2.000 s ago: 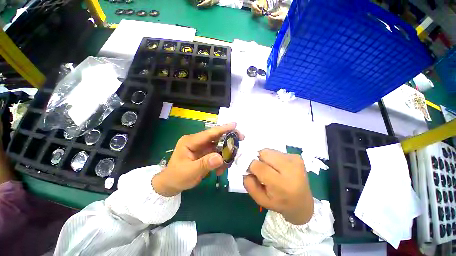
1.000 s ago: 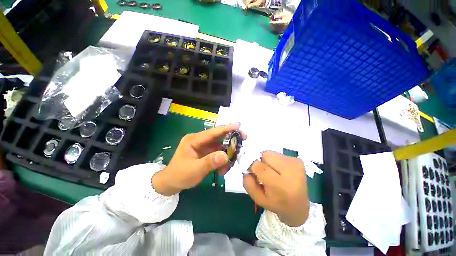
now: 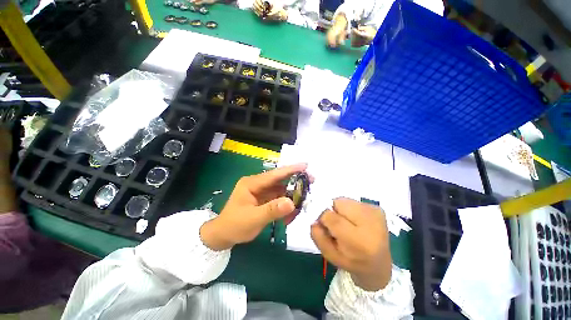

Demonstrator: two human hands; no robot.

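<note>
My left hand (image 3: 253, 206) holds a round watch head (image 3: 297, 190) by its rim between thumb and fingers. The watch head is tilted on edge, with a metal rim and a gold and dark face. My right hand (image 3: 355, 239) is just right of it, its fingers curled together and not touching the watch head. A thin red-orange rod (image 3: 325, 267) shows below the right hand; whether the fingers hold it or anything else is hidden.
A black tray with gold-looking parts (image 3: 243, 119) lies beyond my hands. A black tray of clear round pieces (image 3: 87, 215) under a plastic bag (image 3: 128, 119) is left. A blue crate (image 3: 438, 87) stands on white paper (image 3: 350, 164). Another black tray (image 3: 432, 234) lies right. Another person's hands (image 3: 338, 31) are beyond.
The view has shifted, so the trays and crate sit slightly lower in the picture. My left hand still holds the watch head; my right hand stays curled beside it.
</note>
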